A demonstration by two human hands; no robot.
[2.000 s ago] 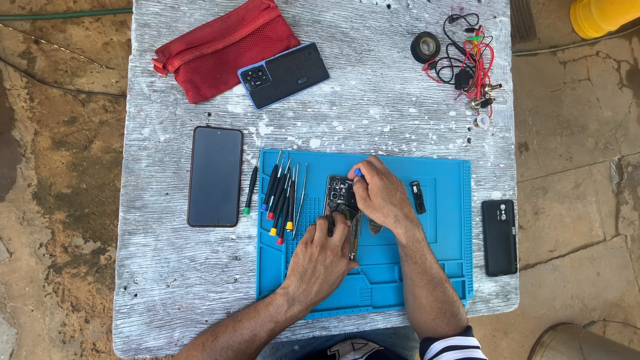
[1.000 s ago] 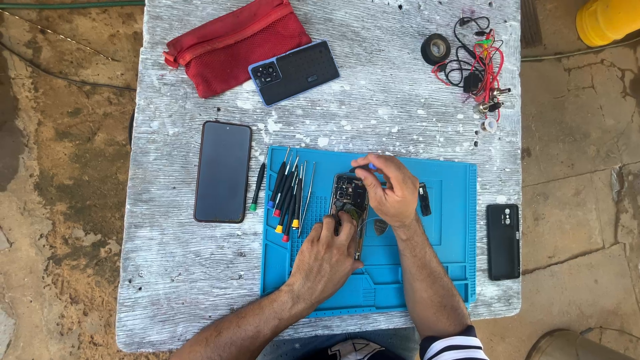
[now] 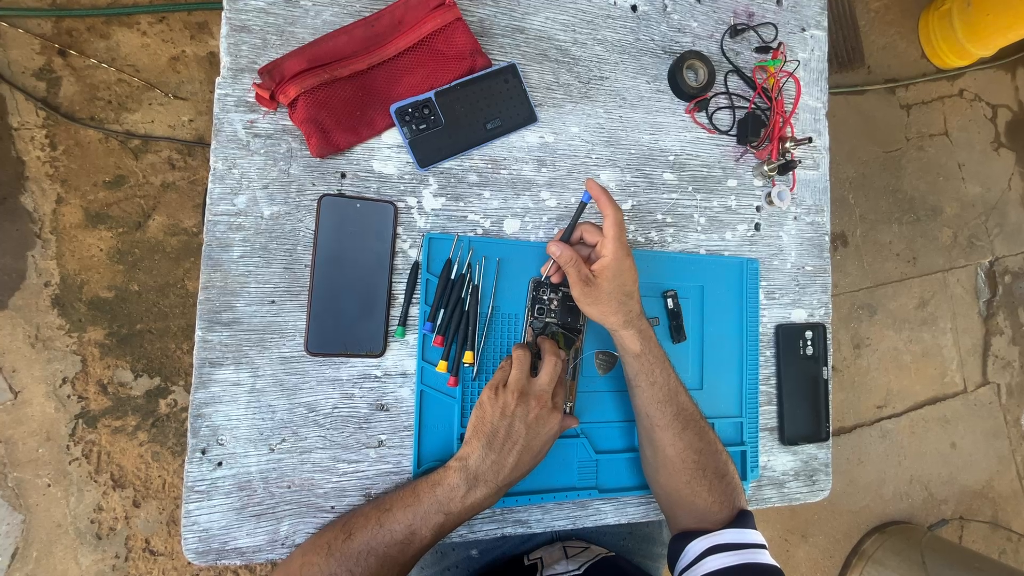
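Note:
An opened smartphone (image 3: 558,308) with bare circuitry lies upright in the view on a blue silicone repair mat (image 3: 728,320). My left hand (image 3: 520,408) rests over its lower half, fingers on the phone's inside and edges. Above it, my right hand (image 3: 600,268) grips a precision screwdriver (image 3: 576,220) with a blue cap, index finger on the cap, its tip at the phone's top edge. Left of the phone lie several precision screwdrivers (image 3: 456,316) and a thin metal tool (image 3: 486,318). To the right are a metal pick (image 3: 605,362) and a small black phone part (image 3: 674,317).
A dark-screened phone (image 3: 351,276) lies left of the mat; a black phone case (image 3: 802,384) lies at the table's right edge. Farther back are a red mesh pouch (image 3: 384,76), another phone (image 3: 472,116), black tape (image 3: 691,75) and tangled cables (image 3: 772,112).
My right hand has changed its hold: the screwdriver now stands out above the fingers, with the index finger on its cap. My left hand stays on the phone's lower half.

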